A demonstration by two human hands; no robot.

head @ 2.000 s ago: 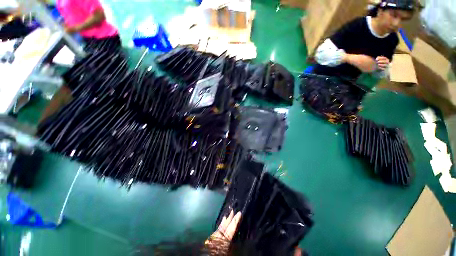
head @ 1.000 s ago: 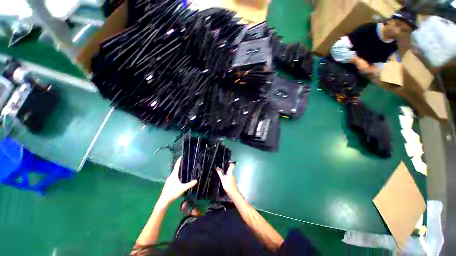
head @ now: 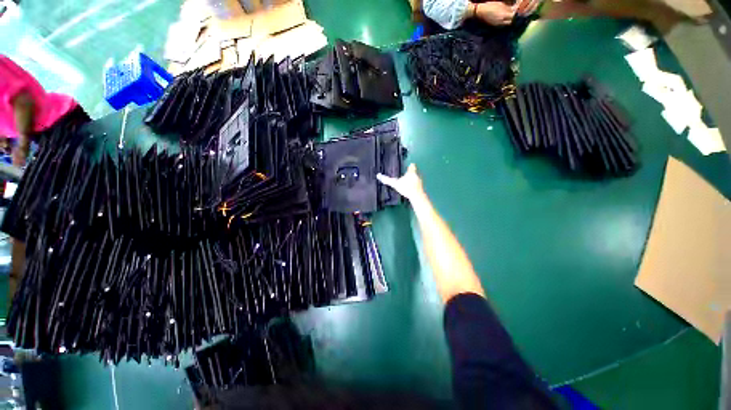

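My right hand (head: 401,184) reaches forward from the lower right and grips the right edge of a few black back shells (head: 349,174). They lie nearly flat at the right end of the large heap, the top one showing its raised central ring. My left hand is not in view. A smaller bundle of black shells (head: 252,358) stands on edge at the bottom, close to my body and partly cut off by dark clothing. Long rows of black shells (head: 160,264) stand on edge across the left of the green table.
A person's hands (head: 501,11) show at the top edge, behind a pile of black cables (head: 461,72). Another shell row (head: 569,128) stands right of it. Cardboard (head: 689,240) and white papers (head: 669,88) lie far right. A blue crate (head: 136,78) and a person in pink (head: 36,104) are upper left.
Both hands held a shell bundle at the table's front edge. That bundle is now low in view, my right hand is on the flat shells, and my left hand has left the picture.
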